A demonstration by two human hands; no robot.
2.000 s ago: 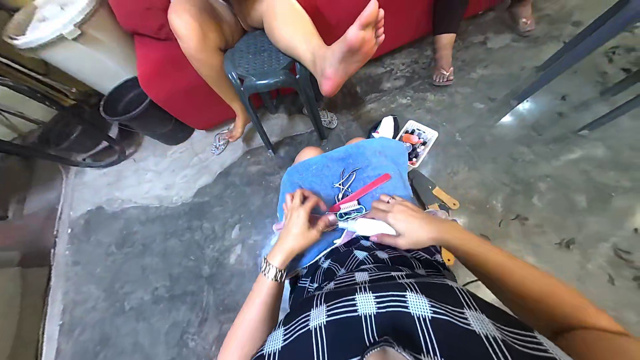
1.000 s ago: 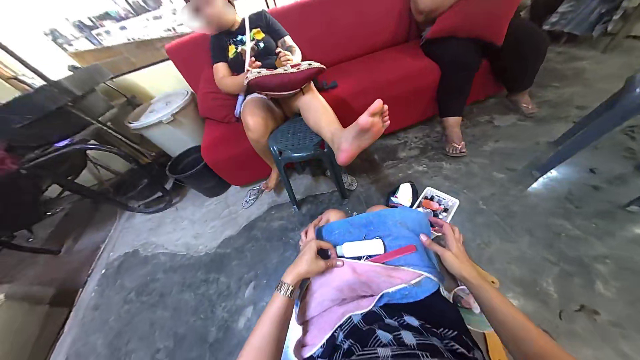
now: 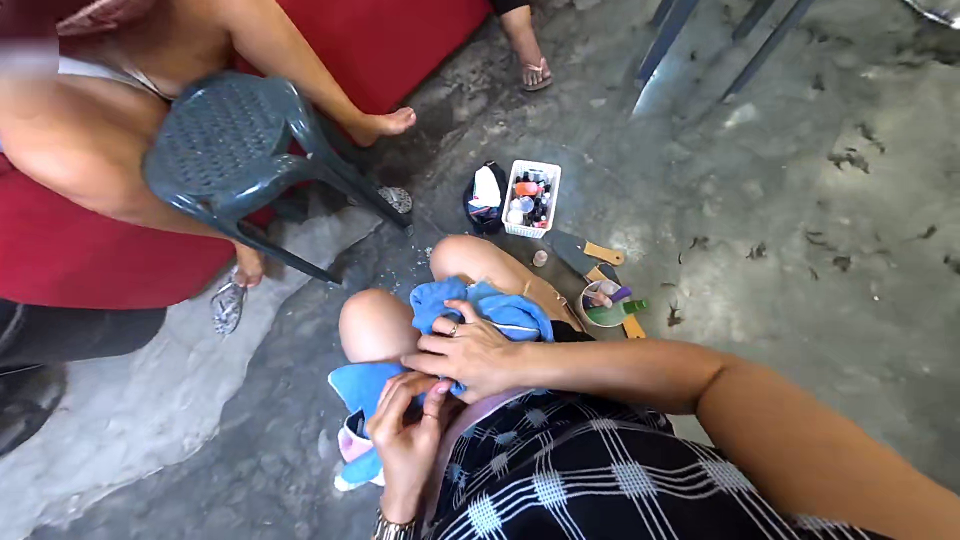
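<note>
A blue towel (image 3: 517,311) with a pink side lies bunched across my lap, part of it hanging at the left by my knee. My right hand (image 3: 472,352), with a ring on one finger, presses on and grips the bunched towel. Just below and left of it, my left hand (image 3: 409,420), with a metal watch at the wrist, has its thumb and fingers bent together at the towel's edge. Whether something small is between those fingers cannot be told. The white bottle and pink file are not visible.
A white plastic basket (image 3: 533,199) of small bottles stands beside a black bag (image 3: 486,196). Wooden-handled foot files (image 3: 604,253) and a clear cup (image 3: 606,303) lie to the right. A grey plastic stool (image 3: 225,139) supports a seated person's leg before the red sofa (image 3: 97,247).
The towel, earlier spread over my lap with a white bottle and pink file on it, is now bunched up. The other person's raised foot has come down. The view has tilted downward.
</note>
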